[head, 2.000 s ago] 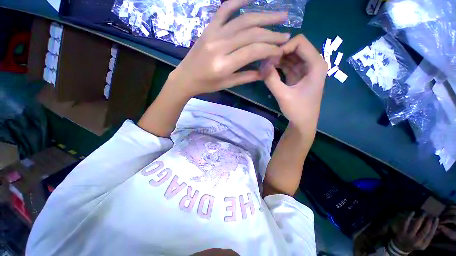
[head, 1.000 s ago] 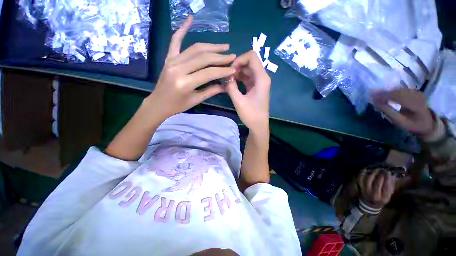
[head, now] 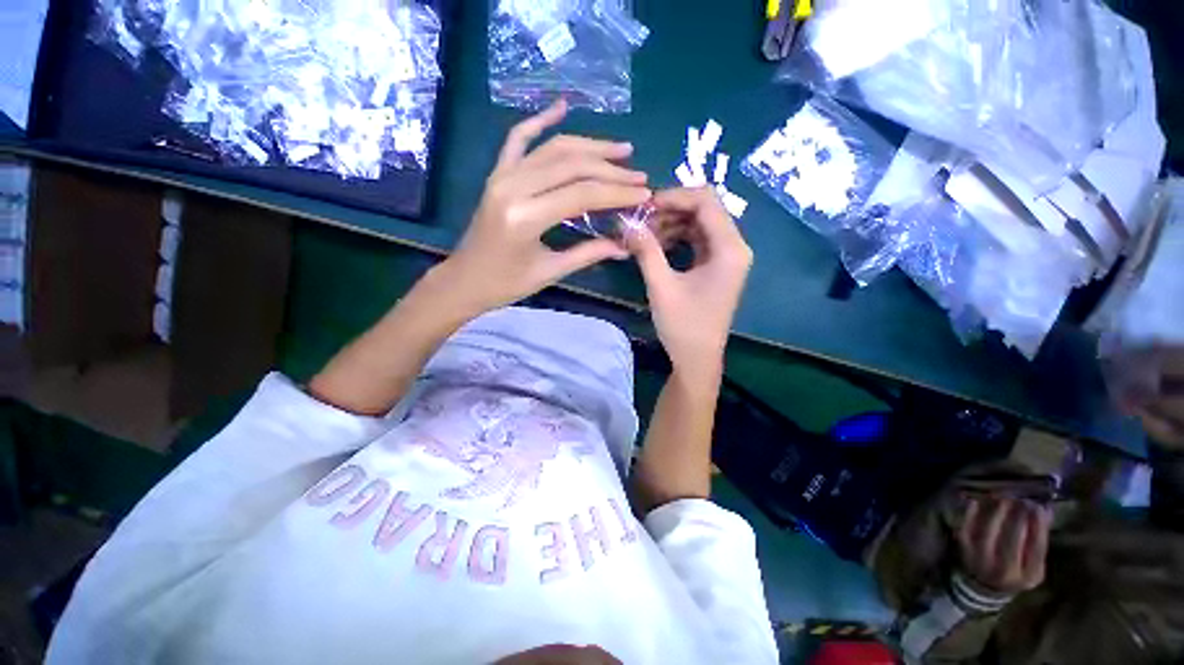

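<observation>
My left hand and my right hand meet above the bench's near edge. Between their fingertips they hold a small clear zip bag, seen mostly as a glint. Whether anything is inside it cannot be told. Small white parts lie loose on the green bench just beyond my right hand. An open clear parts bag full of white pieces lies to the right of them. A medium zip-lock bag with a few white pieces lies beyond my left hand.
Filled small bags are heaped on a dark tray at left. Large plastic bags lie at right, near a yellow-handled tool. A cardboard carton stands below left. Another person's hand shows at lower right.
The view has shifted right along the bench since the first frame. The small bag now glints between my fingertips. The other person's hand has moved back from the large bags.
</observation>
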